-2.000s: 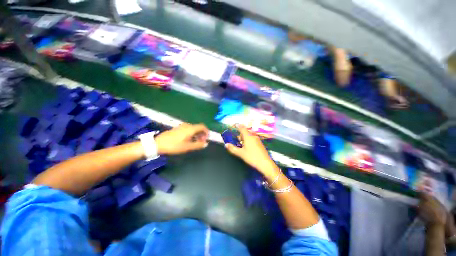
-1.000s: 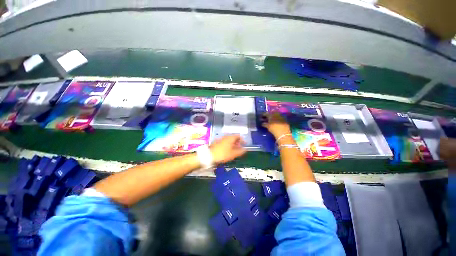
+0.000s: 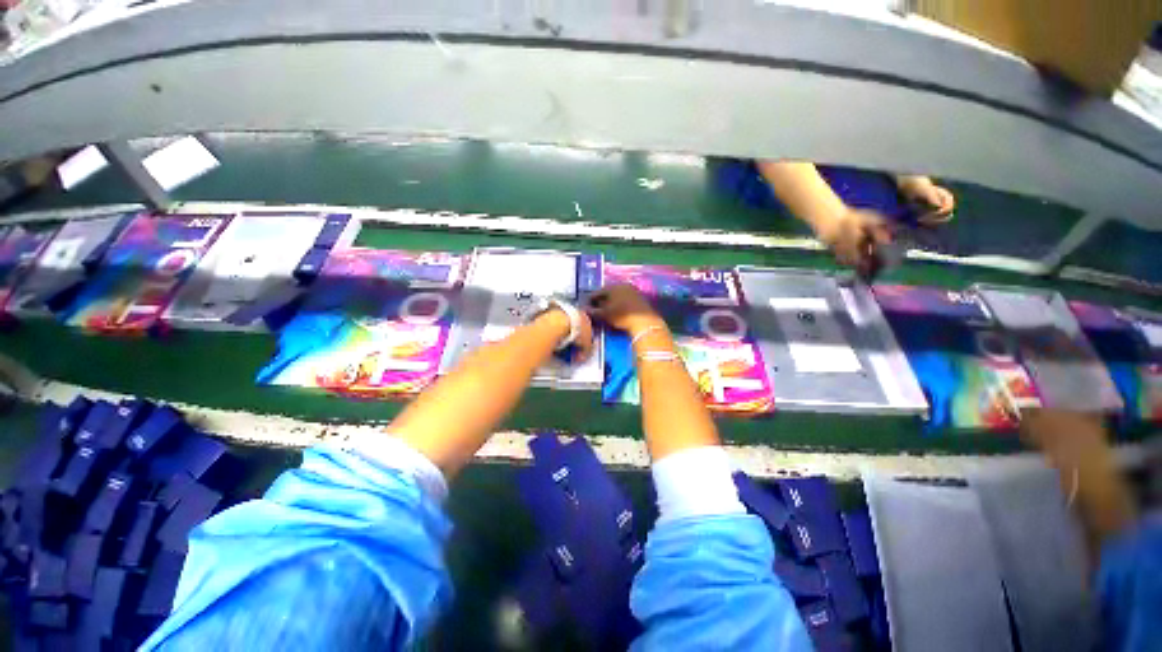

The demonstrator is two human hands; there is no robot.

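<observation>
An open gift box with a pale tray (image 3: 491, 318) lies on the belt in front of me, its printed cover (image 3: 382, 325) to its left. A dark blue accessory box (image 3: 590, 271) shows in the strip at the tray's right side. My left hand (image 3: 573, 334) and my right hand (image 3: 621, 308) meet over this strip, below that box. Dark blue shows under my left fingers. The fingertips are partly hidden, so I cannot tell whether either hand grips something.
Small dark blue cartons are heaped on the near bench (image 3: 108, 510), with more between and beside my forearms. Other open boxes line the green conveyor (image 3: 166, 363). Large grey sheets (image 3: 937, 548) lie right. Another person's hands (image 3: 856, 236) reach from across; a blurred arm (image 3: 1083, 471) reaches in from the right.
My hands have come together at the tray's right strip. The boxes have shifted left in view. The opposite person's hands have come back into view.
</observation>
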